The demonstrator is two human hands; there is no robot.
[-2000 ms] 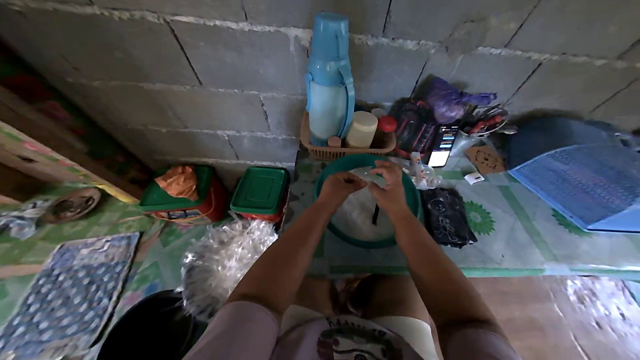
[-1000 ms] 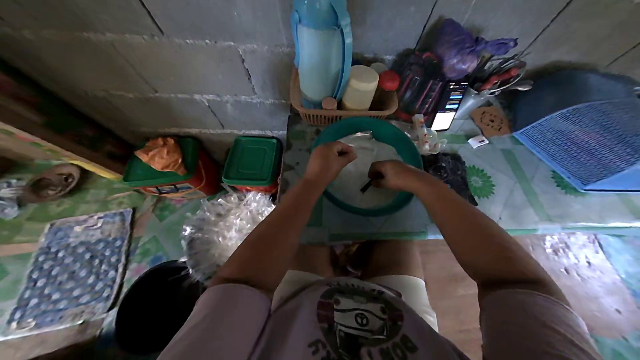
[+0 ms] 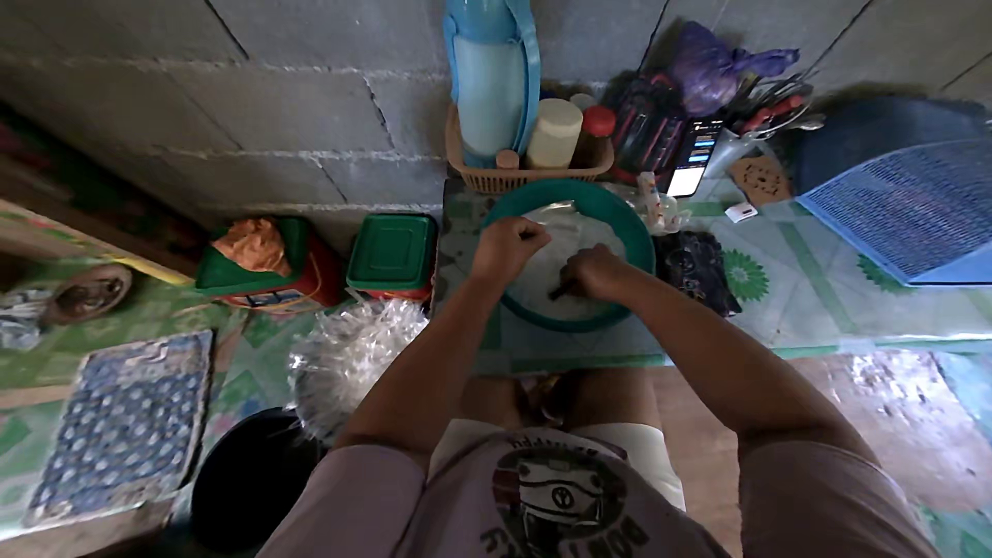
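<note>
A round green plastic basin (image 3: 637, 232) stands on the table, with a white substance (image 3: 535, 288) inside. Over its left part, my left hand (image 3: 508, 246) is closed on the edge of a clear plastic bag (image 3: 564, 218) that lies in the basin. My right hand (image 3: 593, 273) reaches down into the basin and grips a dark handle (image 3: 559, 291); the other end of that tool is hidden, so its kind cannot be told. The two hands are apart, the left one a little higher in the view.
Behind the basin, a tan basket (image 3: 504, 183) holds a blue thermos (image 3: 490, 93) and jars. To the right lie a phone (image 3: 694, 159), a black pouch (image 3: 697, 271) and a blue plastic rack (image 3: 914, 209). At left are green-lidded buckets (image 3: 392, 249), clear plastic bags (image 3: 356, 356) and a black bin (image 3: 252, 480).
Two seconds ago my hands were close together above the basin, on clear plastic. Since then they have moved apart, and my right hand has gone down to the dark handle.
</note>
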